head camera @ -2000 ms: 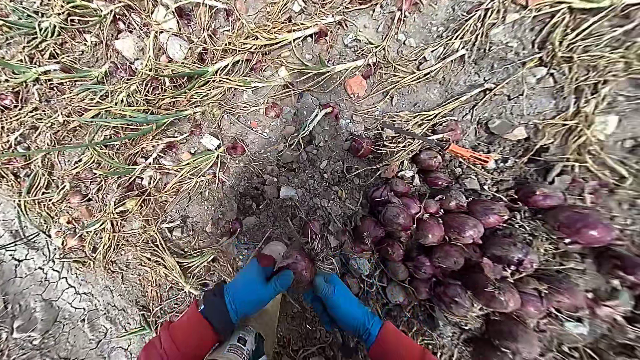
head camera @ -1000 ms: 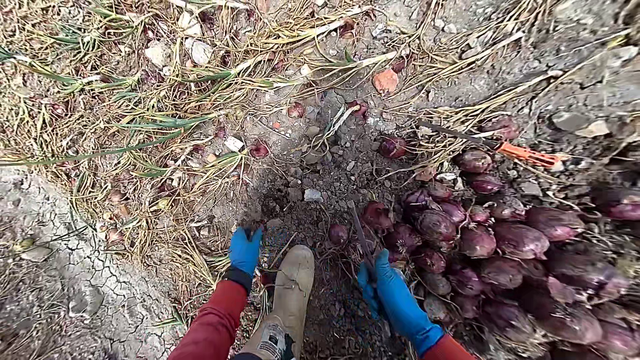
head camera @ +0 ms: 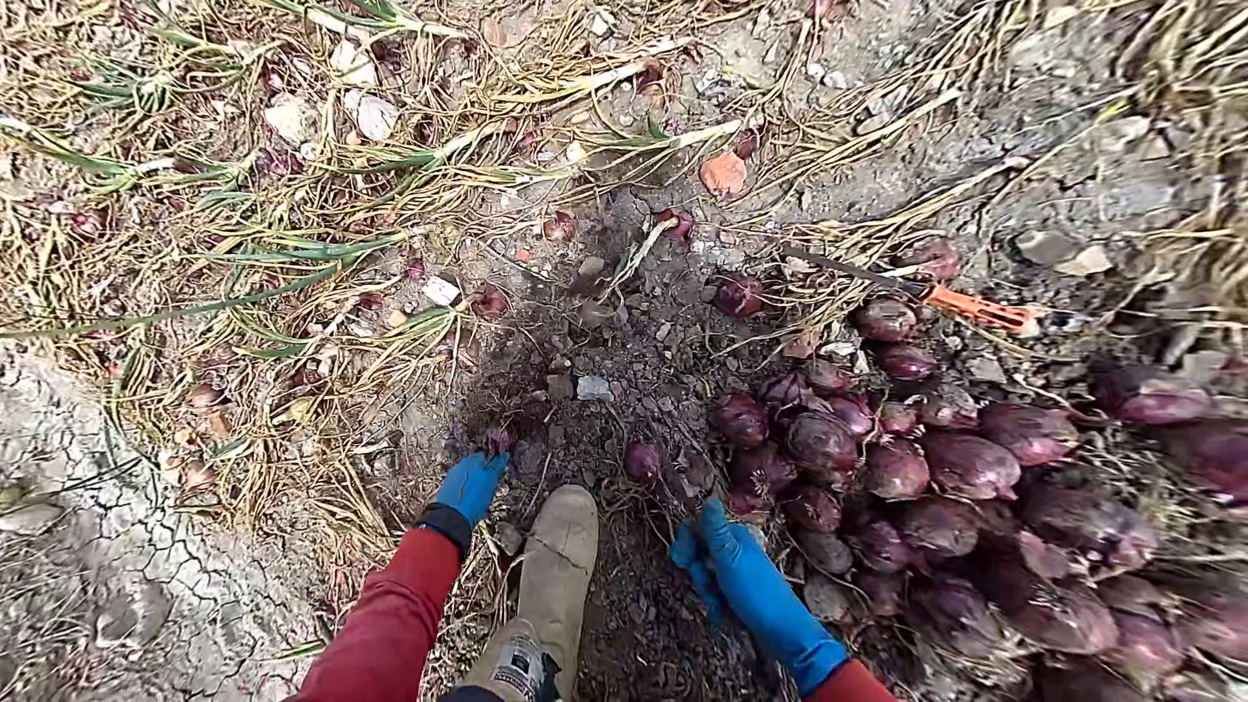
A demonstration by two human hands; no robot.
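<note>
My left hand (head camera: 473, 485), in a blue glove, reaches down to the dark soil left of centre. Its fingertips touch a small red onion (head camera: 499, 439); whether they grip it is unclear. My right hand (head camera: 751, 585), gloved alike, is beside the left edge of a heap of red onions (head camera: 897, 468), its fingers bent and partly hidden. I cannot tell if it holds anything. A single red onion (head camera: 643, 461) lies above and left of it. A knife with an orange handle (head camera: 980, 308) lies on the ground above the heap.
A tan boot (head camera: 558, 561) stands between my hands. Onion plants with dry and green leaves (head camera: 390, 244) cover the upper left. A pale stone (head camera: 594, 388) and a reddish stone (head camera: 723, 174) lie on the soil. Cracked dry earth (head camera: 107, 575) is at the lower left.
Two seconds ago my hands were close together around a red onion; they are now apart. A thin dark blade seen at my right hand one second ago is not distinct now.
</note>
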